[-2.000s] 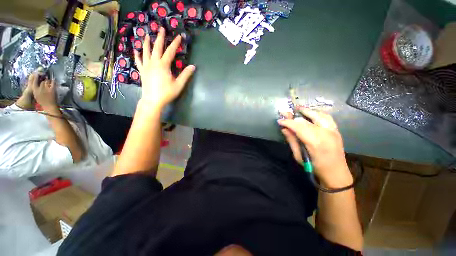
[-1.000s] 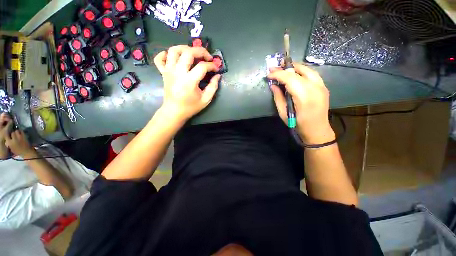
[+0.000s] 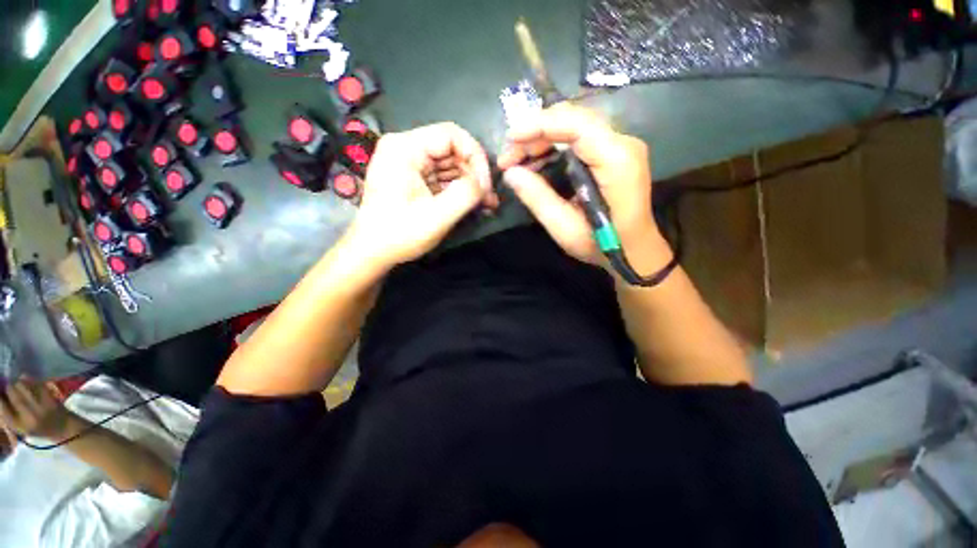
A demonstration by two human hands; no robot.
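My right hand (image 3: 600, 177) holds the soldering iron (image 3: 606, 230) like a pen, with its pale tip pointing up and away over the bench. A small white circuit board (image 3: 522, 104) lies just beyond the right fingertips. My left hand (image 3: 423, 193) is curled, its fingertips close to my right fingers. Something small and dark shows between the hands; whether the left fingers grip it is unclear. Several black housings with red faces (image 3: 301, 132) lie just left of my left hand, some partly behind it.
More black housings (image 3: 154, 90) spread at the left. A pile of white pieces (image 3: 291, 32) lies at the top. A dark mat with silvery specks (image 3: 686, 37) is at the upper right. A cardboard box (image 3: 846, 225) stands below right. Another person's hand (image 3: 38, 409) shows at lower left.
My left hand was first over the housing pile, then moved right, and is now beside my right hand. Several housings now lie near it. The iron's tip leans further left.
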